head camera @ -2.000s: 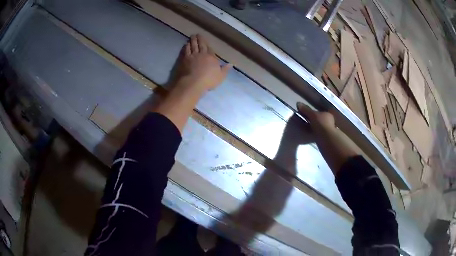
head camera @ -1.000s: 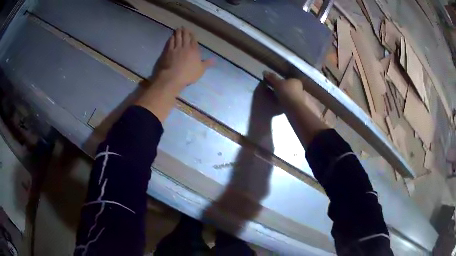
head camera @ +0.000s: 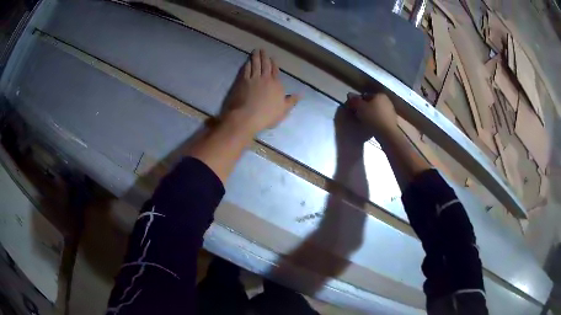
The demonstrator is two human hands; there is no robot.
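Note:
A long, thin grey-beige board strip [head camera: 309,72] lies along the far edge of the silver sliding table [head camera: 203,151], beside a dark line. My left hand [head camera: 261,92] rests flat at that edge, palm down on the table, fingertips near the strip and thumb spread. My right hand [head camera: 375,112] is farther right along the strip, its fingers curled at the near edge. Whether it grips the strip or only presses on it is hidden.
Beyond the strip runs a raised pale metal guide bar [head camera: 363,63], with a dark grey table [head camera: 369,34] behind it. Scrap offcuts [head camera: 517,117] litter the floor at the upper right. A sawdust-filled slot [head camera: 280,158] runs along the silver table, under my forearms.
My right hand has moved left along the strip, closer to my left hand. My left hand has shifted slightly left along the table. The camera view has also shifted.

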